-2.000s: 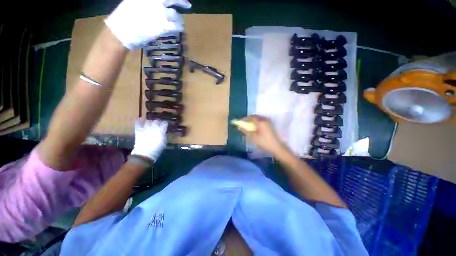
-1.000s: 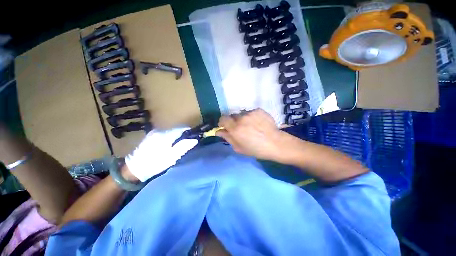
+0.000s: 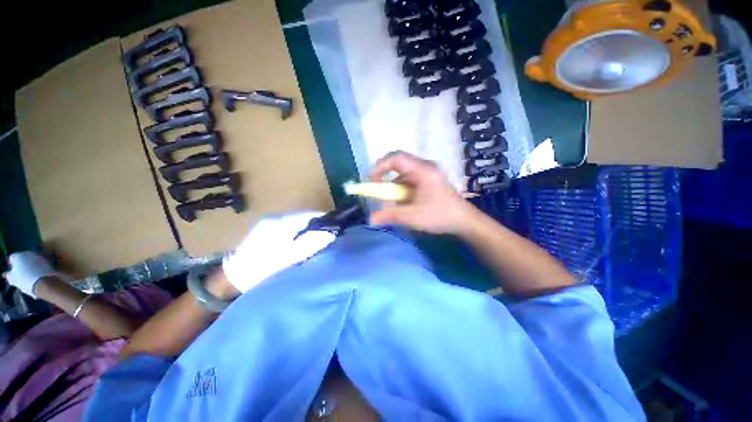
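My left hand [image 3: 276, 247], in a white knit glove, holds a black bracket-shaped part [image 3: 334, 221] low in front of my body. My bare right hand [image 3: 419, 194] holds a small tool with a pale yellow handle [image 3: 381, 191], just above and right of the part; the tool looks apart from it. A row of greyer bracket parts [image 3: 183, 124] lies on the brown cardboard sheet [image 3: 272, 157], with one loose part [image 3: 257, 101] to its right. Blacker parts [image 3: 481, 124] stand in two columns on the white sheet [image 3: 396, 124]; the right column reaches nearer to me.
An orange animal-faced fan or lamp [image 3: 614, 62] is at the upper right by brown cardboard [image 3: 651, 128]. A blue lattice crate [image 3: 569, 214] is at the right below a white scrap [image 3: 538, 157]. A neighbour's gloved hand [image 3: 29, 272] and pink sleeve are at the left.
My right hand has lifted the yellow-handled tool slightly away from the held part. From two seconds ago, a part has come into my left hand. The neighbour's arm has drawn back to the left.
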